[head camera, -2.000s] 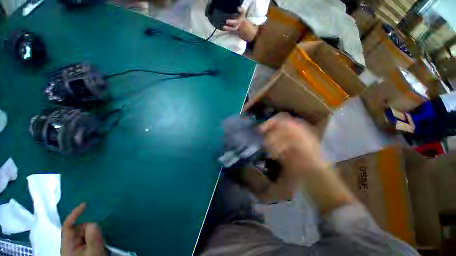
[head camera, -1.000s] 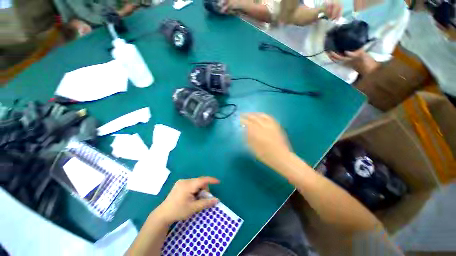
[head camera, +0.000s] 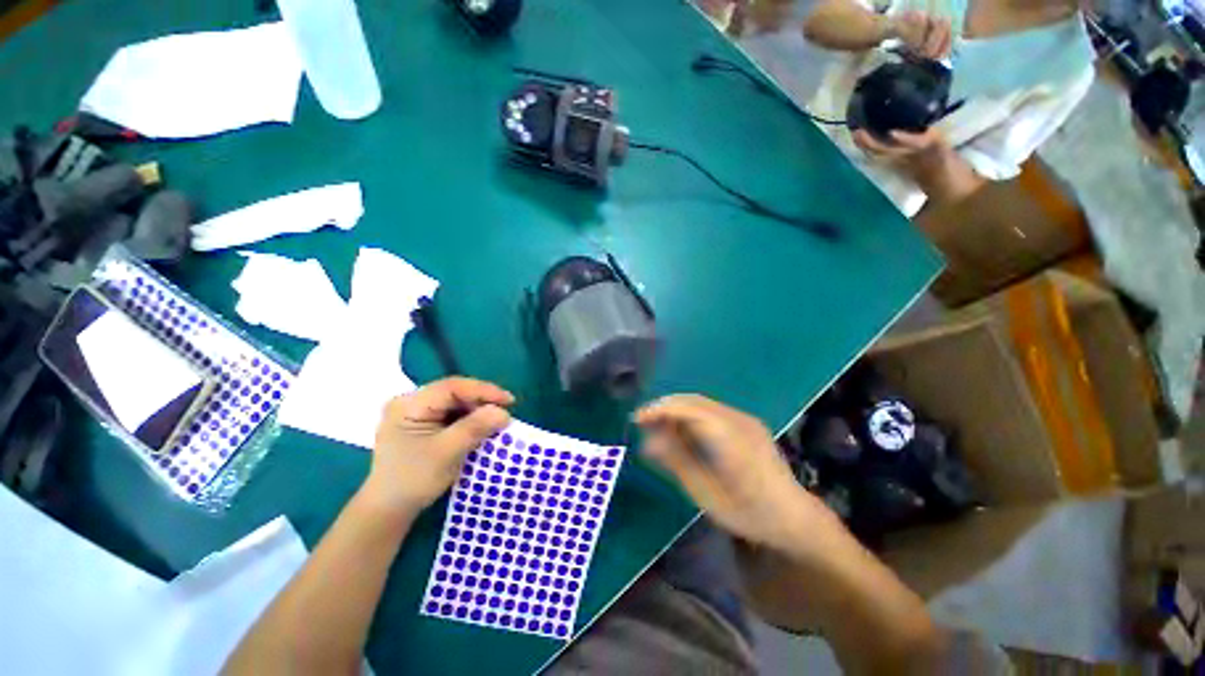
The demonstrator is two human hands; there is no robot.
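Note:
A black and grey camera unit (head camera: 597,324) stands on the green table in front of me, a round dome at its far end. My right hand (head camera: 714,462) is at its near end, fingers closed on what looks like its thin black cable (head camera: 633,420), blurred. My left hand (head camera: 443,442) pinches the top left corner of a white sticker sheet (head camera: 522,535) with rows of purple dots. Whether a sticker is on my fingertips is too small to tell. Another camera unit (head camera: 566,128) lies farther back, its cord running right.
Paper scraps (head camera: 354,357), a smartphone (head camera: 126,370) on a bagged sticker sheet (head camera: 251,396) and a black parts pile (head camera: 66,211) lie left. A white bottle (head camera: 330,56) is at the back. An open carton (head camera: 1018,436) stands right. A person holds a black unit (head camera: 899,99) across the table.
My right hand has come back toward me, and the nearer camera unit now stands closer with its dome facing away. My left hand has stayed at the dot sheet, which shows more fully.

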